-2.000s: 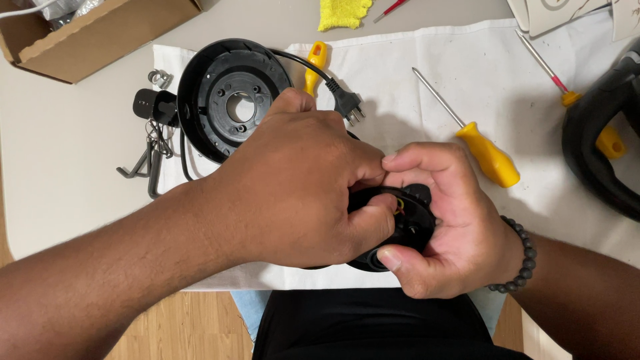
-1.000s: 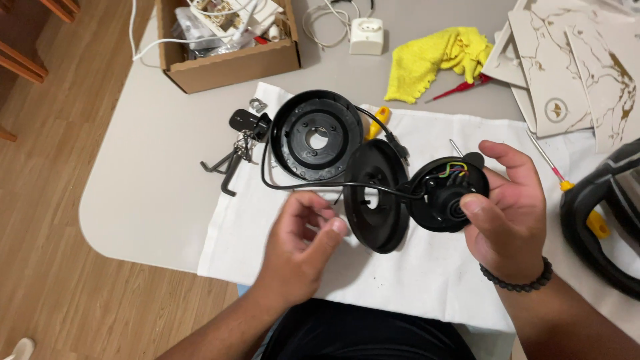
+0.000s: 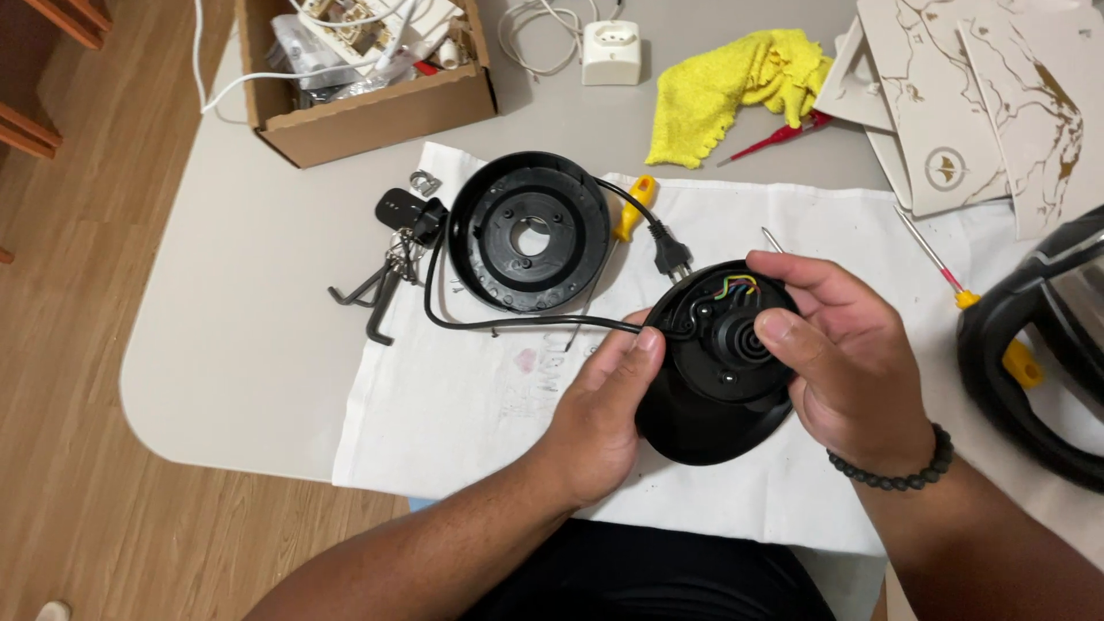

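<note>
My left hand point(image 3: 608, 405) grips the left edge of a round black plastic cover point(image 3: 703, 431) at the power cord. My right hand point(image 3: 841, 354) holds a round black connector piece point(image 3: 729, 345) with colored wires against that cover, thumb on its ringed center. The black power cord point(image 3: 517, 324) loops left around a black ring-shaped base shell point(image 3: 530, 233) that lies on the white cloth with its ribbed inside up. The cord's plug point(image 3: 671, 252) lies right of the shell, near a yellow-handled screwdriver point(image 3: 636, 207).
Hex keys point(image 3: 375, 297) lie left of the shell. A cardboard box point(image 3: 379, 121) of parts, a white adapter point(image 3: 611, 53), a yellow glove point(image 3: 733, 90) and a red screwdriver point(image 3: 780, 138) are at the back. A black-handled glass kettle point(image 3: 1035, 336) and another yellow-handled screwdriver point(image 3: 1022, 362) stand right.
A second ago the cover hung apart from the connector piece, and my left hand was off it. Now the two pieces are together, and my left hand has taken hold of the cover's edge.
</note>
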